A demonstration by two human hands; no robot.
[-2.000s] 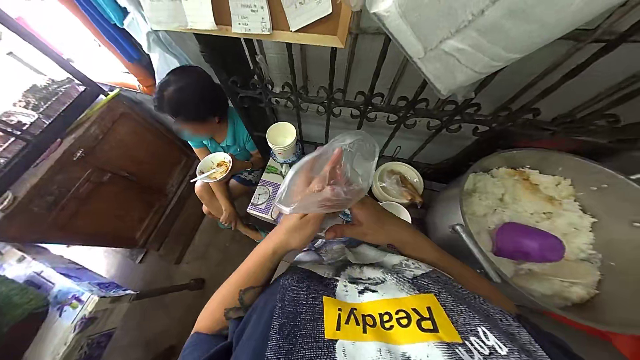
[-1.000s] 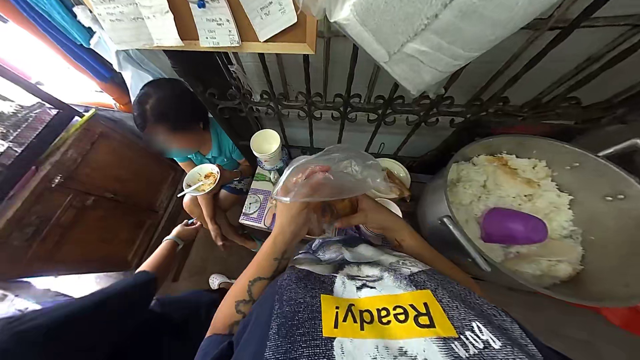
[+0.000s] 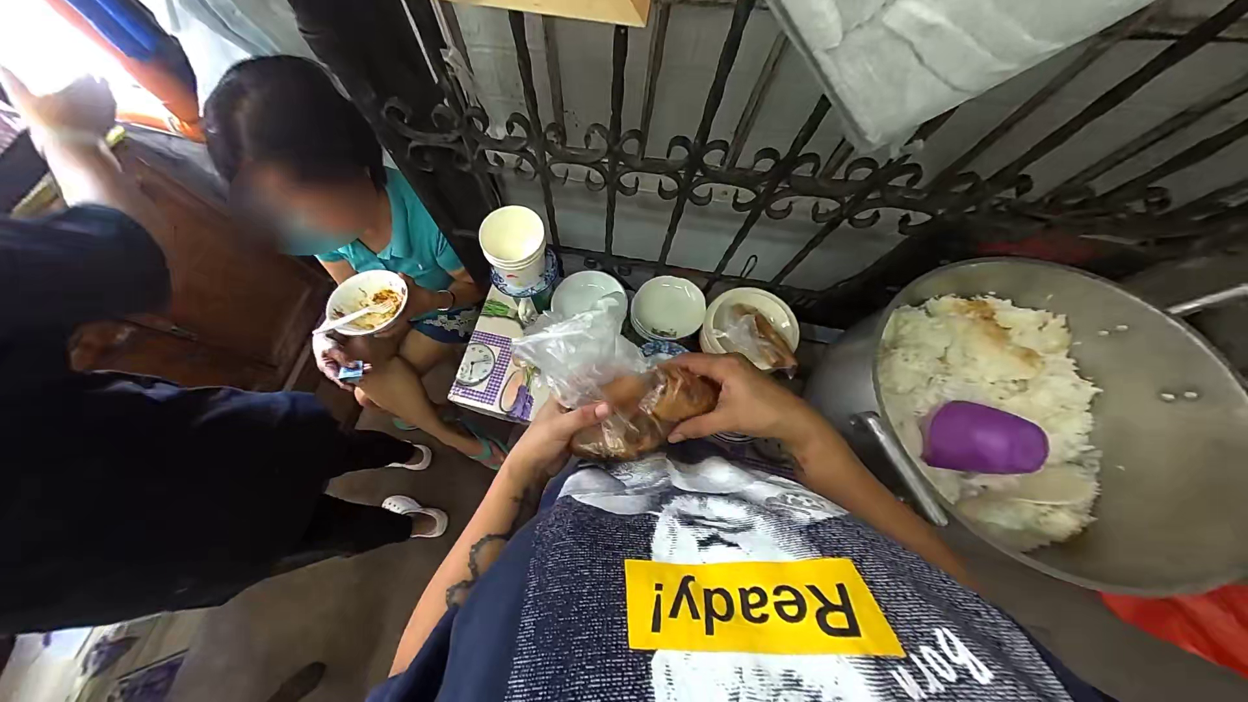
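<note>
Both my hands hold a clear plastic bag with brown food in it, close to my chest. My left hand grips its left side, below the bag's loose, crumpled top. Fingers and thumb of my right hand close on its right side. Behind the bag stand a stack of white cups and white bowls. A cream bowl holds another bagged brown item. To the right, a large metal pot holds white rice with a purple scoop lying on it.
A seated person at the left holds a bowl of food with a spoon. Nearer on the left stands a person in dark clothes, one arm raised. A wrought-iron grille runs behind the bowls. The pot's side handle points toward me.
The bag was held up and spread over a hand; now it is lower, with brown food in it, between both hands. The person in dark clothes has come further into view at the left.
</note>
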